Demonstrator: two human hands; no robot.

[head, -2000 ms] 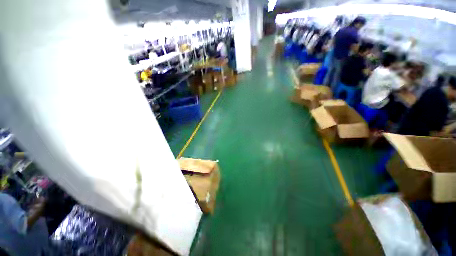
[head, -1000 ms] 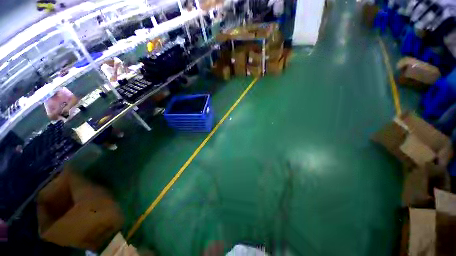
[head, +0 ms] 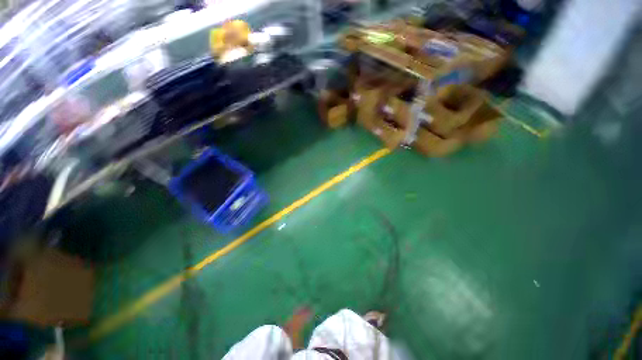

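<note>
No hand of mine can be made out. At the bottom edge are blurred white cloth-like shapes [head: 352, 336], perhaps my clothing, with a small reddish patch [head: 298, 322] between them. I cannot tell what the patch is. A blue plastic crate [head: 248, 204] with a dark inside stands on the green floor ahead to the left, beside the yellow line [head: 296, 205]. Nothing is seen held.
A long bench [head: 134, 151] with dark trays and blurred people runs along the left. Brown cartons [head: 450, 116] stand under and on a table at the back. A white pillar [head: 581, 56] is at upper right. A brown carton [head: 55, 285] sits at lower left.
The view has turned left and down and moved forward. The near pillar and the right-hand workers have left the picture. The back cartons look larger, and more white shows at the bottom.
</note>
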